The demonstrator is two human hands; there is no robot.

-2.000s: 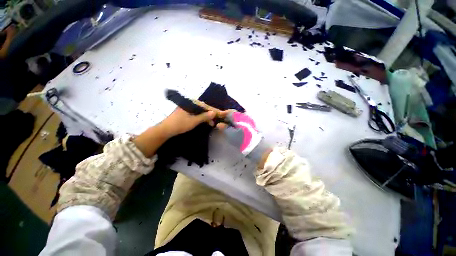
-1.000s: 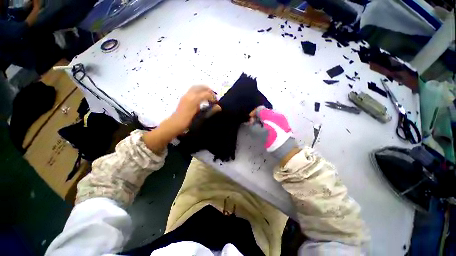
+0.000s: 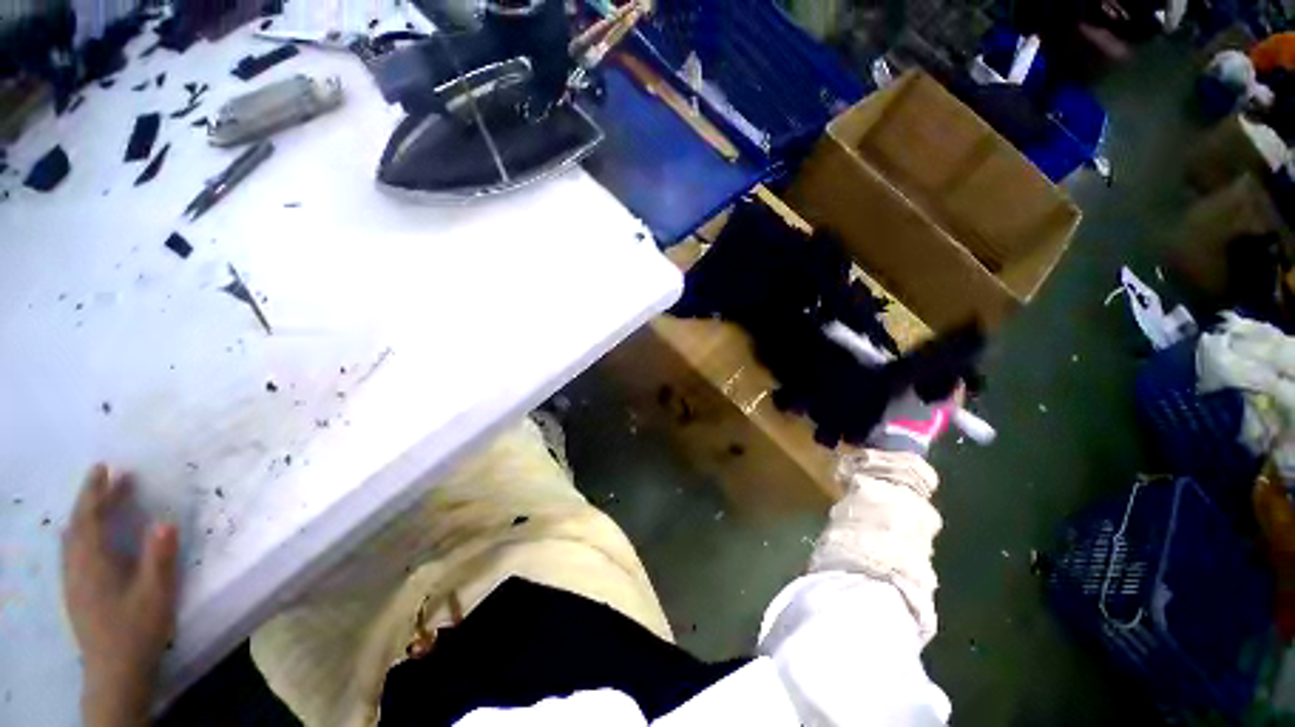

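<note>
My bare left hand [image 3: 121, 582] is at the left over the white worktable [image 3: 469, 327], fingers apart and holding nothing. My right hand [image 3: 920, 418], in a pink, white and grey glove, is past the table's right end, at a black fabric piece [image 3: 937, 362] above a cardboard box. Its fingers are mostly hidden by the cloth. More black cut pieces [image 3: 767, 277] lie heaped on the box just left of it. A small white thing [image 3: 974, 426] shows beside the glove.
A dark iron [image 3: 490, 135] stands at the table's back right. A grey-beige block [image 3: 277, 110], snips [image 3: 227, 181] and black offcuts [image 3: 141, 137] lie at the upper left. An open cardboard box [image 3: 937, 199] and a blue crate [image 3: 1136, 582] are on the green floor.
The view has swung right. The black piece has left the table area in front of me. My hands have parted: the left is empty on the left, the right has reached far right over the box.
</note>
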